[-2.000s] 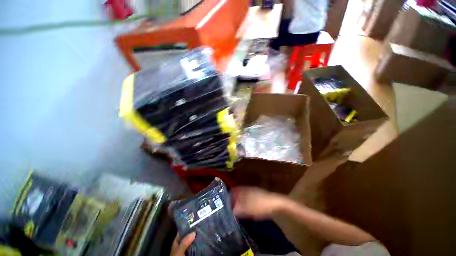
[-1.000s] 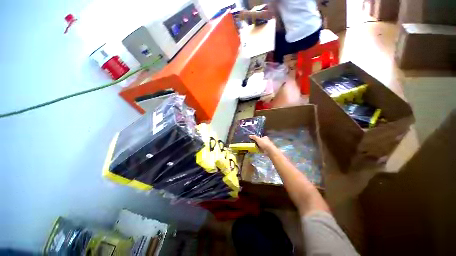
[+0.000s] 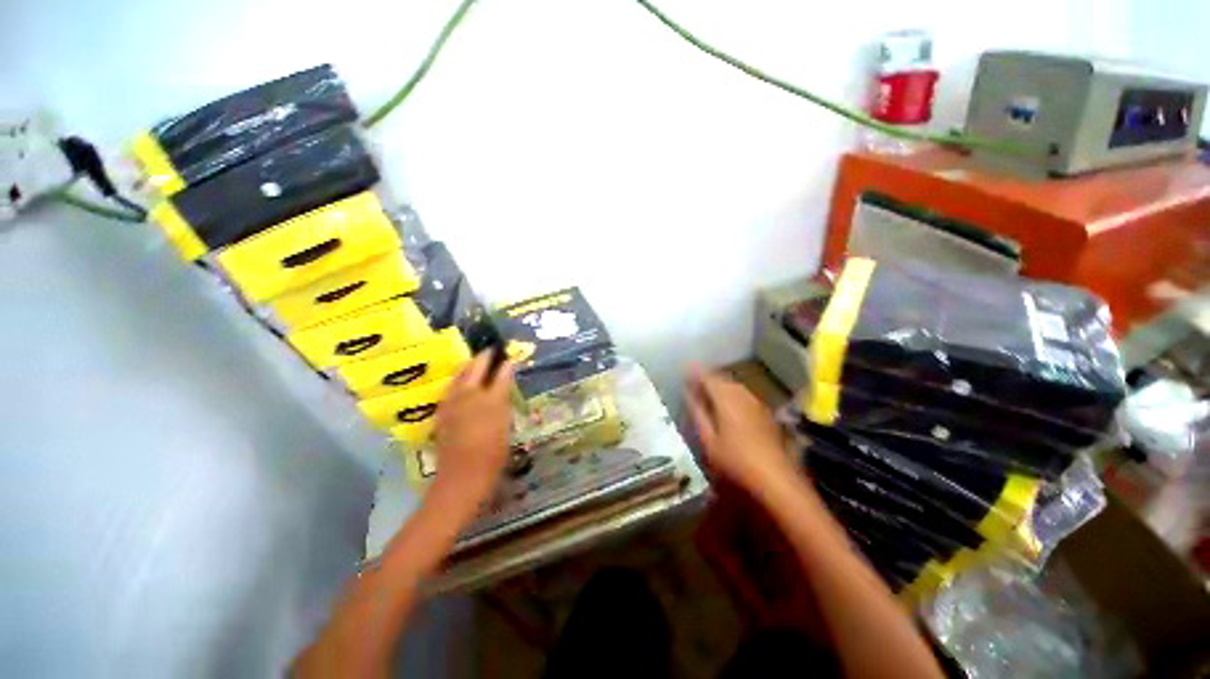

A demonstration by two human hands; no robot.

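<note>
A leaning stack of black boxes with yellow ends [image 3: 352, 342] stands against the wall at the left. A black box with a white picture [image 3: 557, 332] lies behind the cream-yellow sealer housing [image 3: 571, 414]. The silver sealing bar [image 3: 564, 493] runs along the front of the small pale table. My left hand [image 3: 471, 418] is over the sealer, its fingertips at a dark edge beside the stack; whether it grips anything is unclear. My right hand [image 3: 727, 422] is slightly blurred, right of the table, with fingers apart and nothing visible in it.
Bagged black boxes [image 3: 962, 385] are stacked at the right, before an orange machine [image 3: 1035, 212] with a grey-beige control box [image 3: 1081, 117]. A red-labelled bottle [image 3: 905, 86] stands on the machine. Crumpled clear film [image 3: 1015, 623] is at the lower right. A green cable [image 3: 783, 93] crosses the wall.
The view has turned left to the sealer and wall. My right hand has left the carton, and the box it held there is no longer in it. My left hand has come into view.
</note>
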